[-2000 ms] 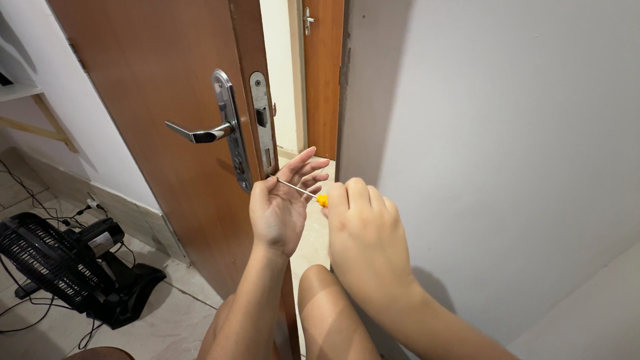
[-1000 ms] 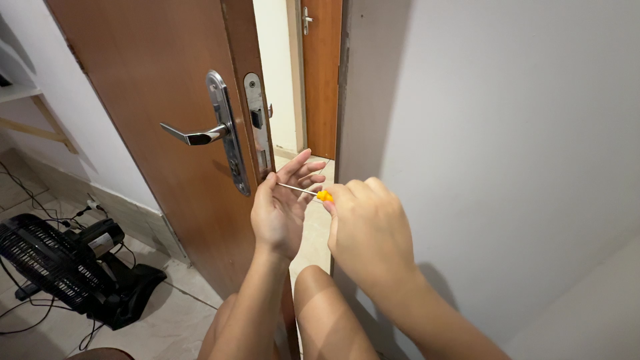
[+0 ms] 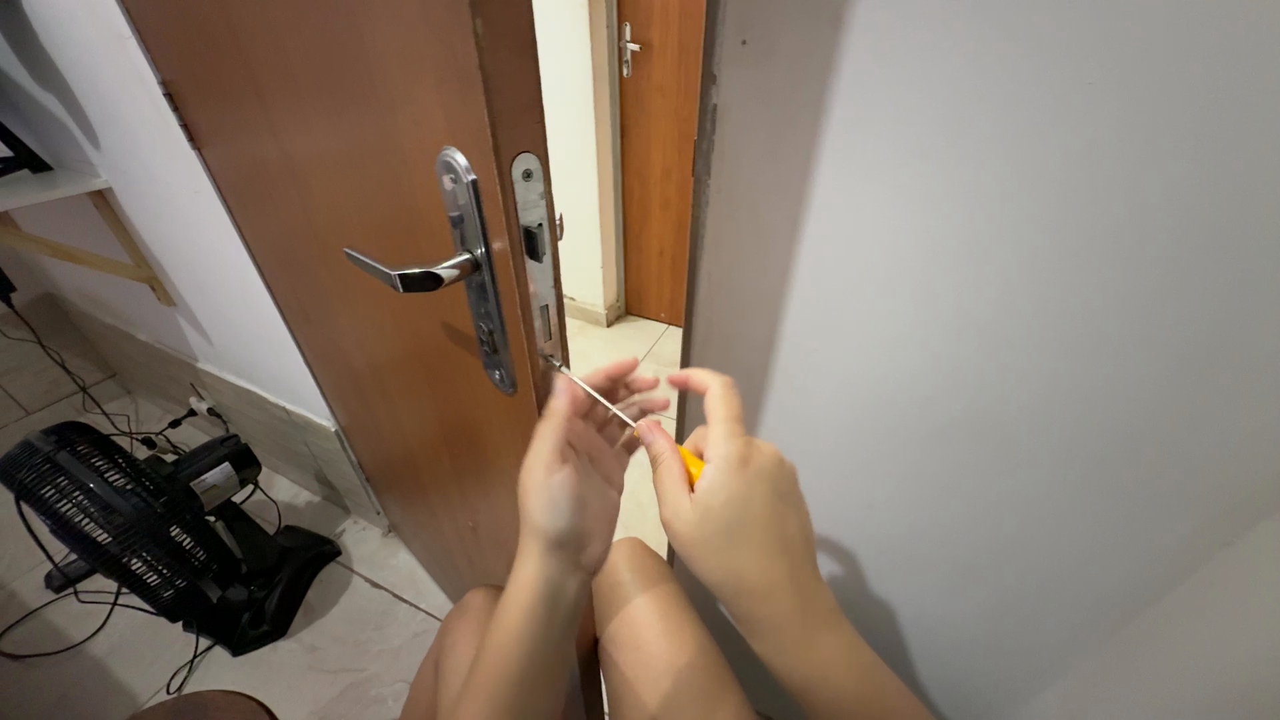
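Note:
My right hand [image 3: 745, 500] holds the yellow handle of a screwdriver [image 3: 600, 398] between thumb and palm, its index finger lifted off. The thin metal shaft slants up and left to a screw [image 3: 552, 362] at the lower end of the steel mortise lock faceplate [image 3: 535, 240], on the edge of a brown wooden door [image 3: 350, 180]. Beside the shaft is my left hand [image 3: 580, 470], palm up and slightly blurred, its fingers spread behind the shaft and its thumb near the tip. A chrome lever handle [image 3: 425, 275] on a long backplate [image 3: 475, 270] is on the door face.
A black fan [image 3: 130, 520] lies tilted on the tiled floor at left, among cables [image 3: 75, 390]. A wall shelf [image 3: 50, 190] with a wooden bracket is above. At right stands a grey wall [image 3: 1000, 300]. Another wooden door [image 3: 660, 150] shows through the gap. My knees are below my hands.
The right hand's index finger has lifted and straightened away from the screwdriver; before, its fingers were curled around the handle. More of the yellow handle's side shows between thumb and palm.

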